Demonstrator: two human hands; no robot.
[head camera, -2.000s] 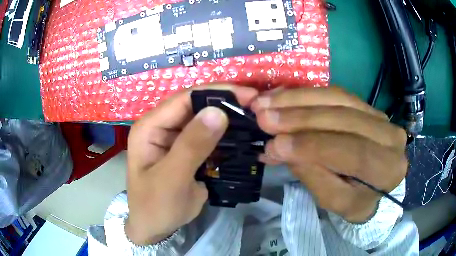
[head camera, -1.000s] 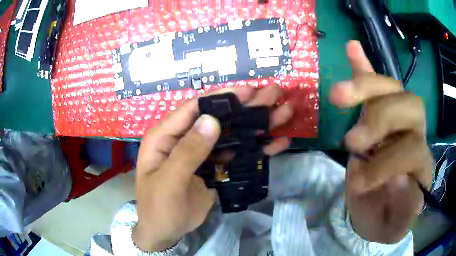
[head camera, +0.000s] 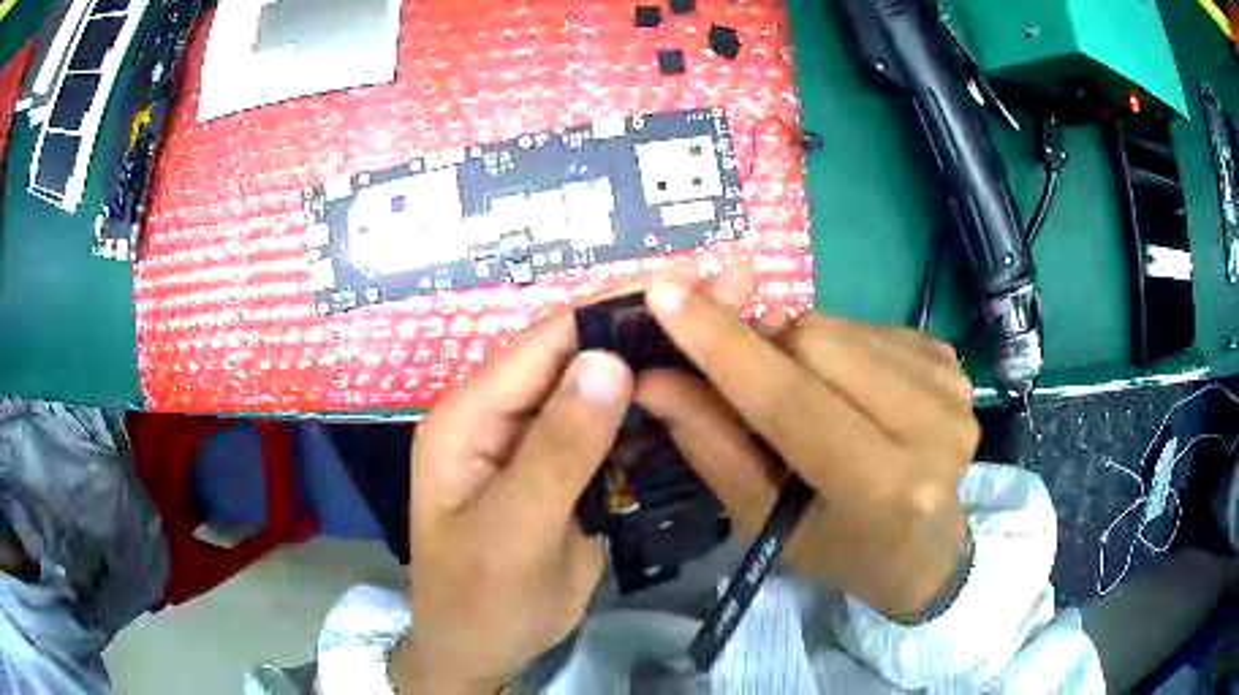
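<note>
A black plastic housing (head camera: 666, 534) with cut-outs and a small gold-coloured patch is held above the lap. My left hand (head camera: 510, 496) is closed on its left side, thumb on the upper part. My right hand (head camera: 842, 448) is at the housing's upper end, with its index fingertip on the top edge. Black tweezers (head camera: 745, 591) with faint lettering are held in my right hand, dark end pointing down toward the lap. Their tips are hidden. My right fingers cover part of the housing.
A circuit board (head camera: 544, 211) lies on red bubble wrap (head camera: 258, 360). Black foam pads (head camera: 724, 41) and a white-edged sheet (head camera: 306, 54) lie behind. An electric screwdriver (head camera: 965, 190), a green box (head camera: 1087, 48) and a dark slab (head camera: 1155, 245) are right; white-framed strips (head camera: 84, 109) are left.
My right hand has come back from the right onto the housing's upper end. The tweezers now hang dark end down. The view has shifted, showing the foam pads and green box.
</note>
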